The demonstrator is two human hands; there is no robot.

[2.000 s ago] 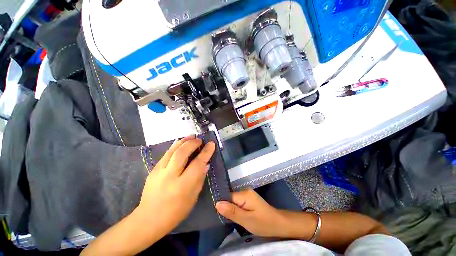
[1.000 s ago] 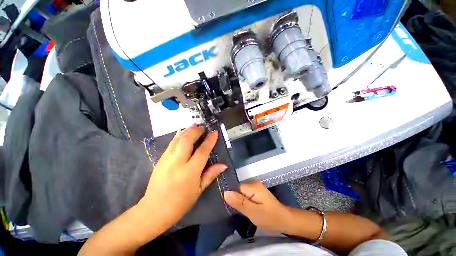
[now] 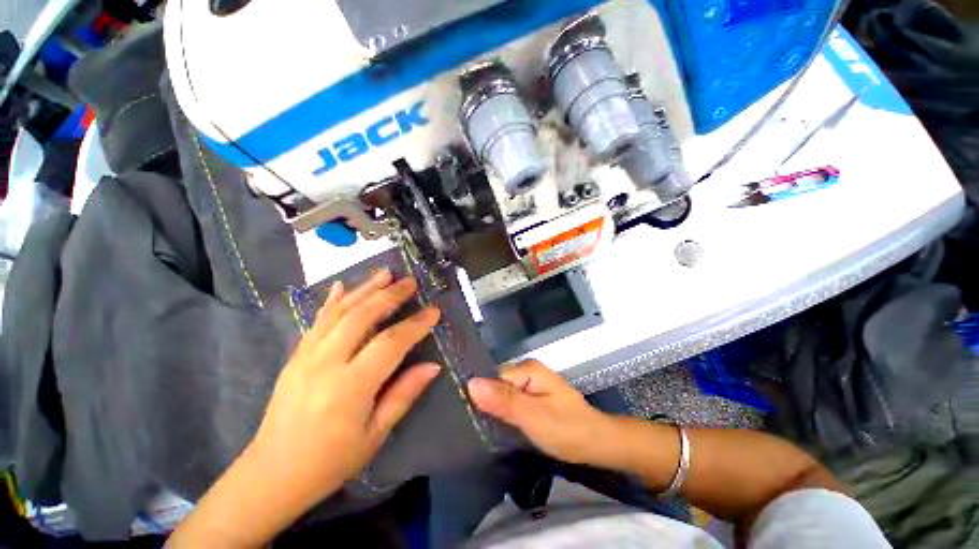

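A dark grey garment piece (image 3: 427, 429) lies under the needle area (image 3: 424, 231) of the white and blue overlock machine (image 3: 268, 97) and runs down toward my lap. A seam (image 3: 456, 375) with yellow and dark thread loops runs along it. My left hand (image 3: 349, 375) lies on the cloth left of the seam, fingers slightly spread, pressing it flat just below the needle area. My right hand (image 3: 537, 413) pinches the cloth edge at the seam, thumb on top, nearer to me.
Grey tension dials (image 3: 502, 139) and an orange-labelled looper cover (image 3: 567, 245) stand right of the needles. Thread snips (image 3: 789, 187) and a round metal disc (image 3: 688, 253) lie on the tabletop. A garment pile (image 3: 140, 322) fills the left side; more cloth (image 3: 848, 354) lies lower right.
My left hand has moved left and down off the seam, its fingers spreading. My right hand keeps its pinch, slightly higher. The seam shows more openly. The view shifted right, then back.
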